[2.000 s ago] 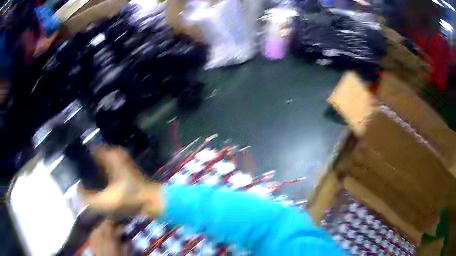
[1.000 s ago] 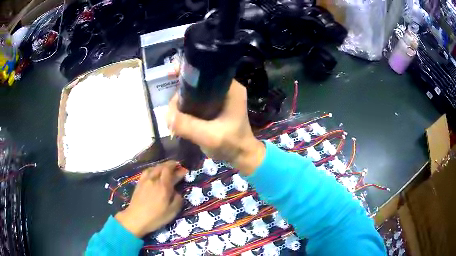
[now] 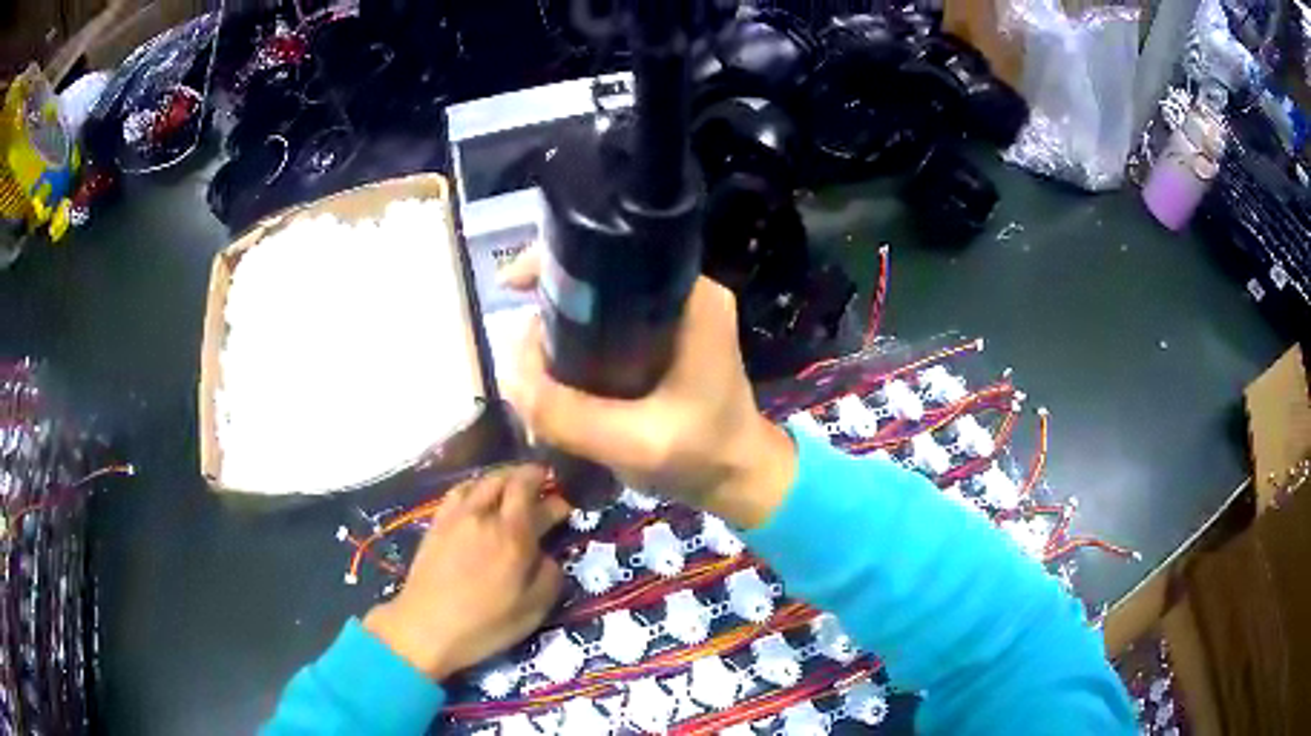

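My right hand point(image 3: 669, 417) is closed round a black electric screwdriver point(image 3: 621, 266), held upright over the upper left of the rows. Its bit is hidden by the hand. My left hand point(image 3: 489, 564) rests at the left end of the rows, fingertips at the units just below the screwdriver; whether it grips one cannot be told. Wired units with white toothed parts point(image 3: 686, 613) lie in several slanting rows, with red, yellow and dark lead wires point(image 3: 647, 659) between them.
A shallow carton of white parts point(image 3: 345, 345) stands left of a white-grey screw feeder point(image 3: 496, 230), partly hidden by the screwdriver. Glossy black housings point(image 3: 863, 101) are heaped behind. Stacked wired units point(image 3: 40, 575) are far left, a cardboard box point(image 3: 1222, 575) right, a pink bottle point(image 3: 1182, 176) at back right.
Two seconds ago my right hand reached left without a clear view of the tool. Since one second ago, the view has shifted slightly; both hands and screwdriver keep nearly the same place over the rows.
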